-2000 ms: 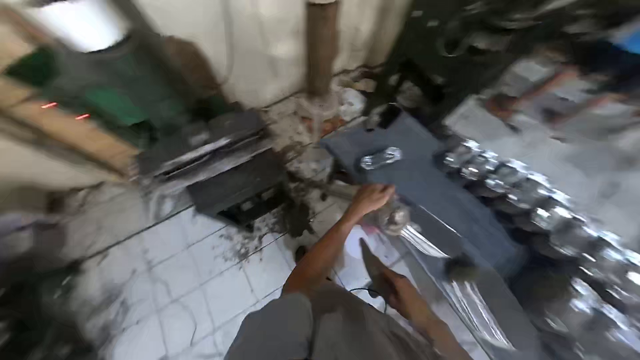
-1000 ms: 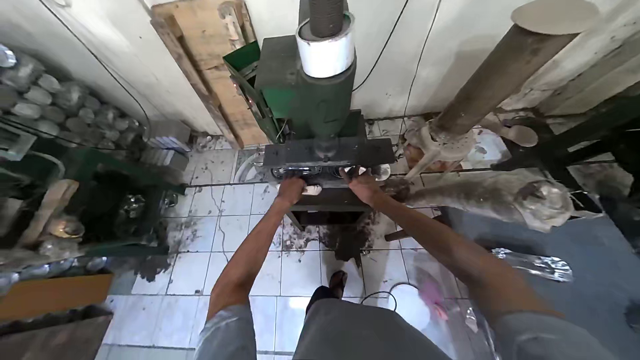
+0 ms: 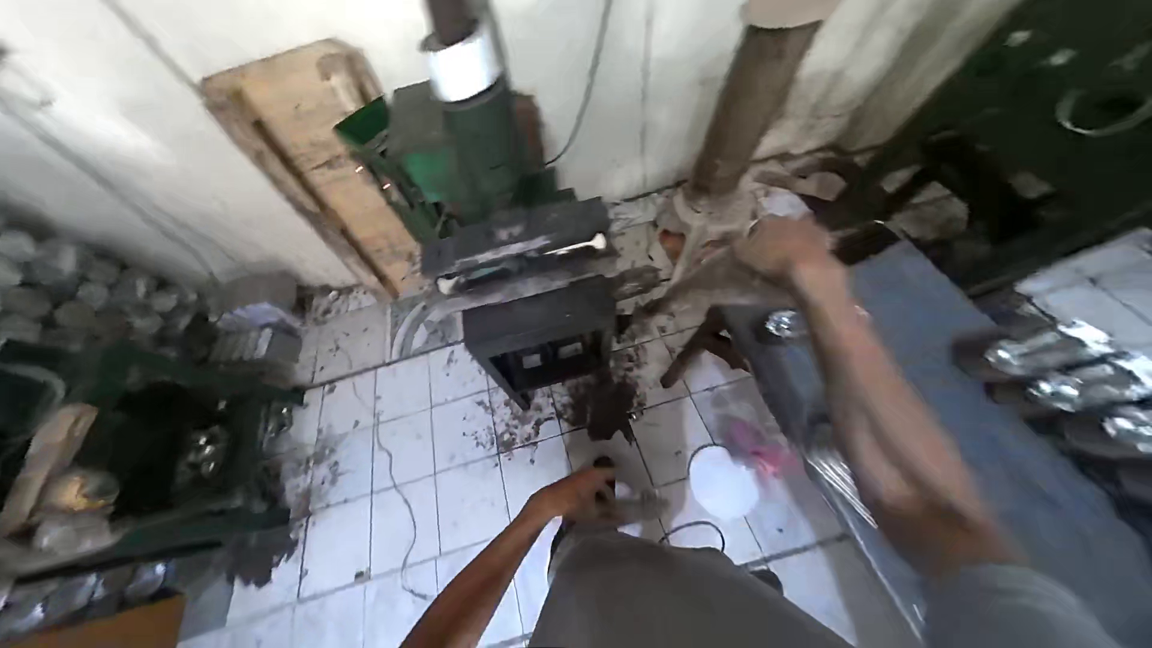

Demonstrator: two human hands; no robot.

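Note:
My left hand (image 3: 576, 495) is low in front of my body, near my lap, its fingers bent. A blurred greyish thing (image 3: 634, 508) is beside it; whether the hand holds it cannot be told. My right hand (image 3: 787, 243) is stretched out to the right, on the far end of a long brown wrapped bundle (image 3: 706, 283); blur hides whether it grips. Left of the bundle stands a dark green press (image 3: 490, 153) with flat dark metal plates (image 3: 517, 238). Two pale-tipped handles or rods (image 3: 576, 245) lie at the plates, with neither hand on them.
A grey-blue table (image 3: 918, 297) is under my right arm, with a shiny piece (image 3: 781, 324) on it. Shiny wrapped rolls (image 3: 1057, 360) lie farther right. A brown post (image 3: 751, 108) stands behind. A white round lid-like thing (image 3: 723, 481) is on the tiled floor (image 3: 405, 450).
Both hands were at the press plates one second ago. My right hand has moved right to the wrapped bundle, and my left hand has come back near my body. The view has turned.

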